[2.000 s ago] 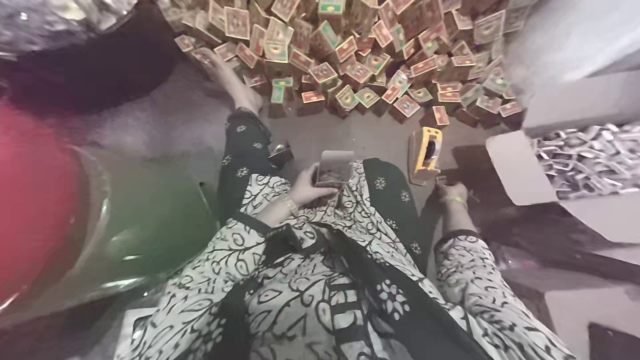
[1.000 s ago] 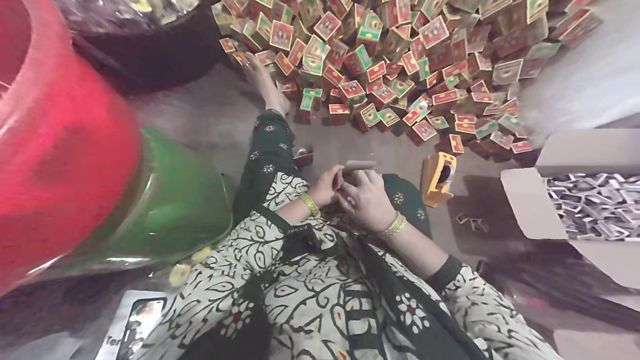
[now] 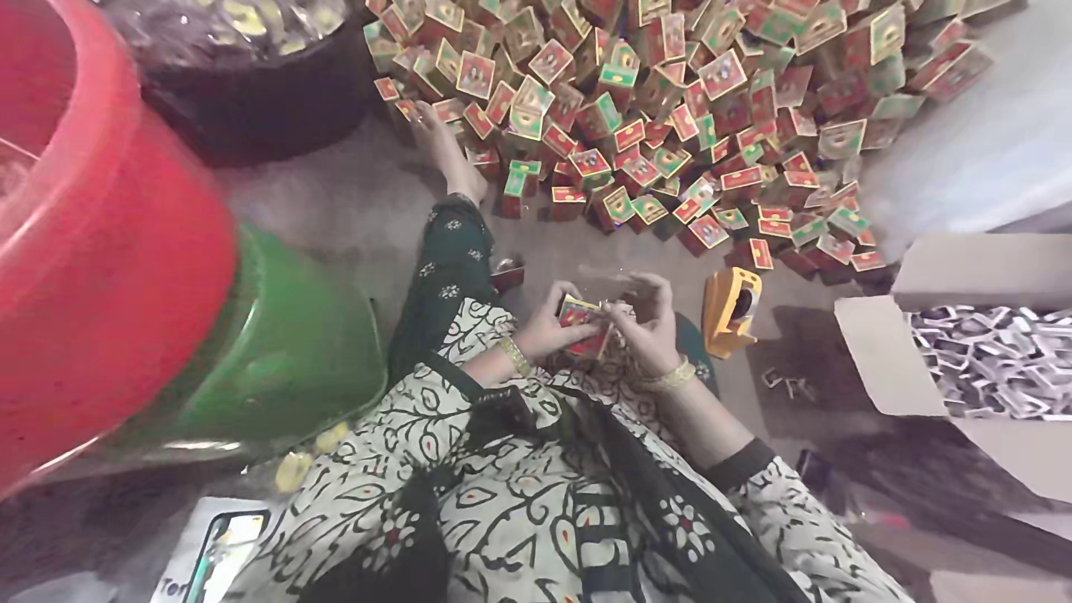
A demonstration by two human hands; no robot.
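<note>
Over my lap, my left hand [image 3: 548, 331] grips a small red and green printed box [image 3: 578, 314], thumb across its face. My right hand [image 3: 653, 322] is raised at the box's right side, its thumb near the box edge and its other fingers bent above. Whether the right fingertips pinch anything is too blurred to tell. A yellow tool or dispenser [image 3: 727, 314] stands on the floor to the right of my right hand. Many similar small printed boxes [image 3: 641, 167] lie heaped on the floor ahead.
Left are a red plastic tub [image 3: 159, 243], a green plastic container [image 3: 293, 335] and a dark tub [image 3: 260, 109] with wrapped items. An open cardboard box [image 3: 888, 356] of small metal-like pieces [image 3: 997, 360] stands right. Several loose pieces [image 3: 787, 383] lie on the floor.
My right hand was low by the yellow object two seconds ago, then came to my left hand. Its fingers have since lifted and spread, and the box's printed face now shows.
</note>
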